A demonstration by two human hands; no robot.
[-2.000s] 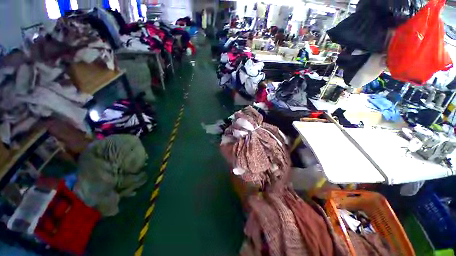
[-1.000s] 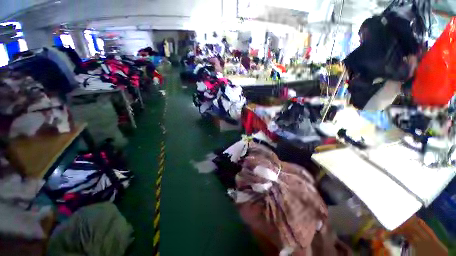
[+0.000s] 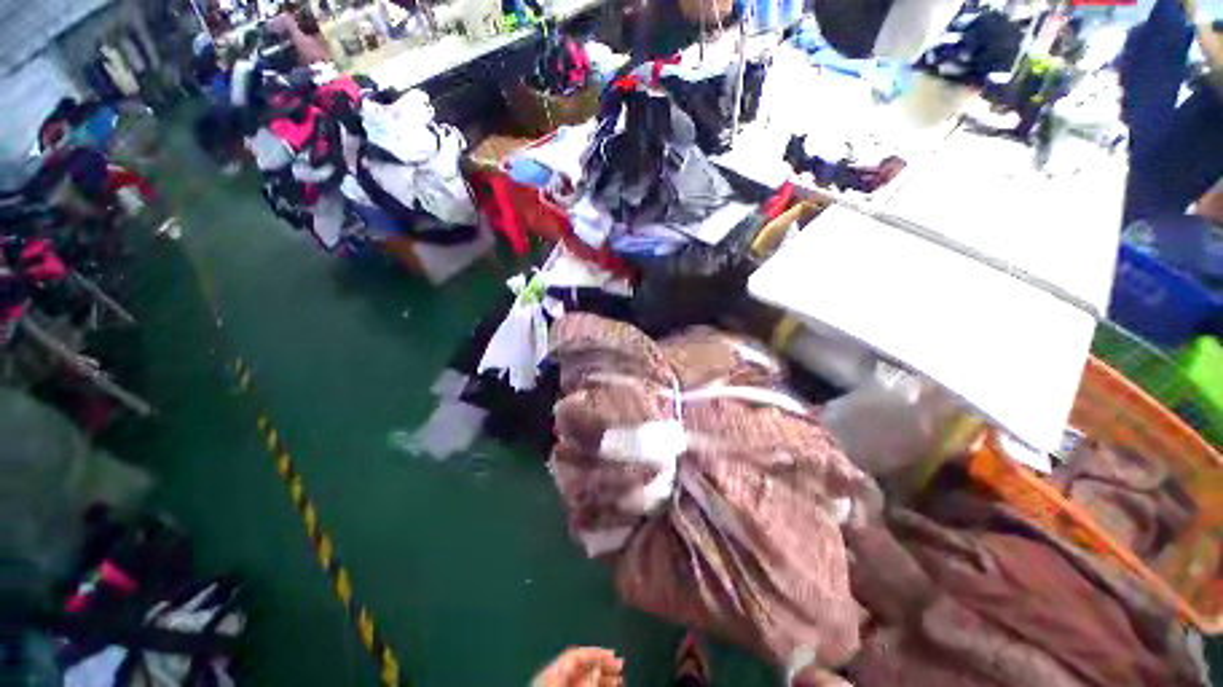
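Note:
A big bundle of pink-brown flecked tweed-like pieces (image 3: 751, 537) lies in front of me, gathered by a white tie strip (image 3: 738, 395), with white pieces (image 3: 651, 443) on it. More brown pieces (image 3: 993, 604) lie to its right. My left hand (image 3: 582, 667) shows at the bottom edge, left of the bundle and apart from it, cut off, seemingly empty with fingers slightly bent. My right hand (image 3: 816, 674) is barely in view at the bottom edge, against the bundle's lower side; its grip is hidden.
An orange basket (image 3: 1046, 503) with brown pieces stands at the right, beside a white table (image 3: 939, 295). A black-and-white tied bundle (image 3: 523, 336) and pale pieces (image 3: 449, 419) lie on the floor behind. Yellow-black tape (image 3: 306, 517) runs along the green floor. Piles of garments stand beyond.
The view has tilted down and turned right, and the bundle now appears nearer and larger. Both hands have come into view at the bottom edge.

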